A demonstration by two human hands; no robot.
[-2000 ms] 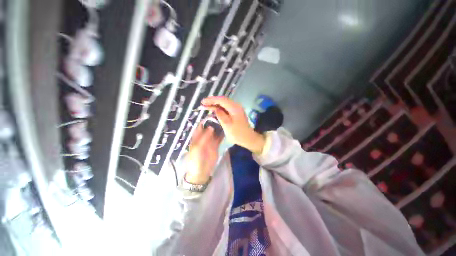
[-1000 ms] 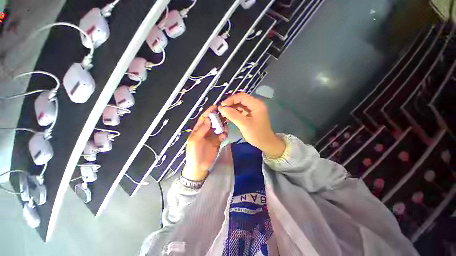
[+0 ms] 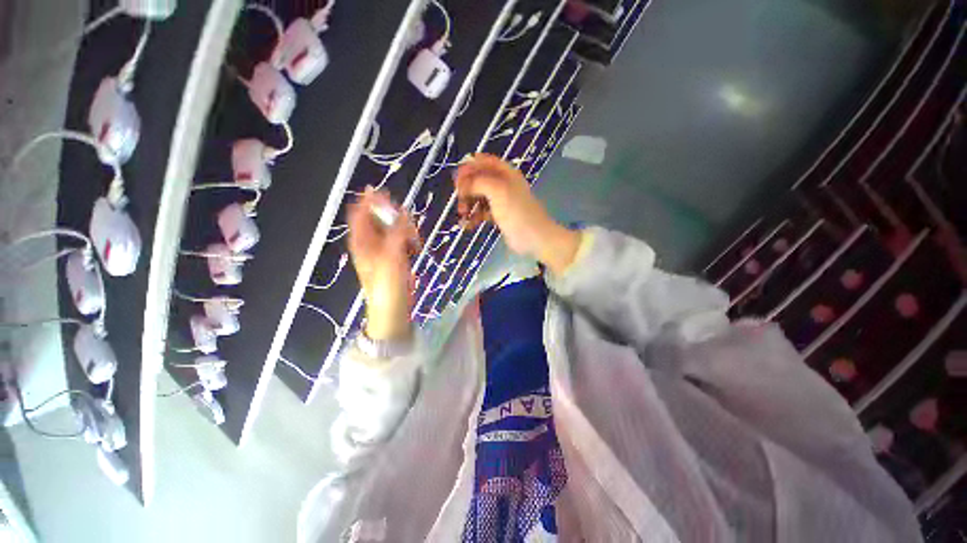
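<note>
My left hand (image 3: 384, 249) is raised at the front edge of the rack, with a small white case (image 3: 385, 214) in its fingertips. The case is blurred and partly covered by the fingers. My right hand (image 3: 500, 202) is a little to the right, apart from the left, with its fingers curled. Whether it holds anything cannot be seen. Thin white charging cables (image 3: 424, 139) with small plugs lie on the dark shelves just behind my hands.
White cases (image 3: 252, 164) on cables lie in rows on the black shelves at left, and a single case (image 3: 429, 73) lies higher up. A white shelf edge strip (image 3: 319, 239) runs beside my left hand. Another rack (image 3: 848, 308) with blurred pinkish units stands at right.
My hands have moved apart. The left has gone left toward the shelf edge with the white case, and the right has moved slightly up. The rack view has shifted left.
</note>
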